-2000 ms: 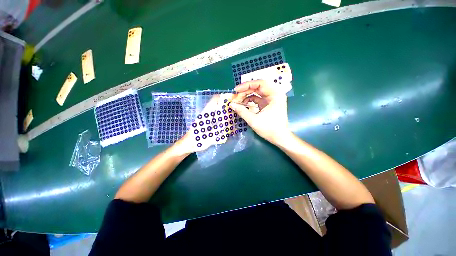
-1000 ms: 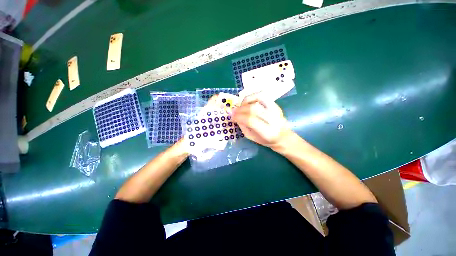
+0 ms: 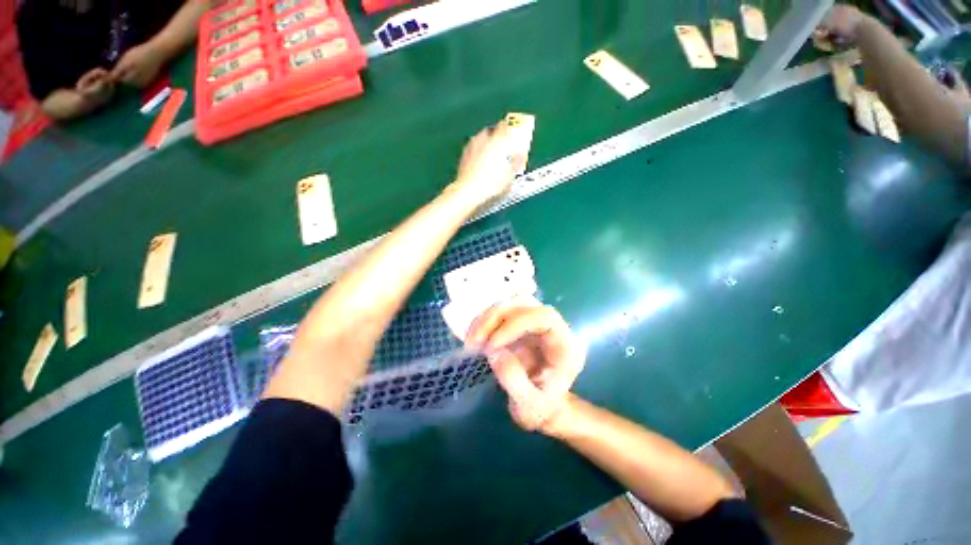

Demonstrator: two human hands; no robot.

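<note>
My left hand (image 3: pixel 491 166) is stretched across the pale rail to the green belt, its fingers on a pale phone-shaped housing (image 3: pixel 520 132) with dark lens dots at its upper end. My right hand (image 3: pixel 538 360) is over the near bench, fingers curled on the right edge of a clear sheet of dark lens rings (image 3: pixel 423 387), which is blurred. Pale housings (image 3: pixel 491 279) overlap just above my right hand, on top of a dense ring sheet (image 3: pixel 478 246). My left forearm hides part of the other ring sheets.
A white-edged ring sheet (image 3: pixel 191 391) and a crumpled clear plastic piece (image 3: pixel 119 475) lie at left. Several housings (image 3: pixel 316 209) are spaced along the belt. A red tray (image 3: pixel 279 66) and a person's hands are at the far left. Another person's arm (image 3: pixel 905 80) reaches in at right. A cardboard box (image 3: pixel 783 474) is below.
The view has shifted, showing more of the belt. My left hand has moved from the ring sheet up to the belt with a housing. My right hand now has the sheet's edge.
</note>
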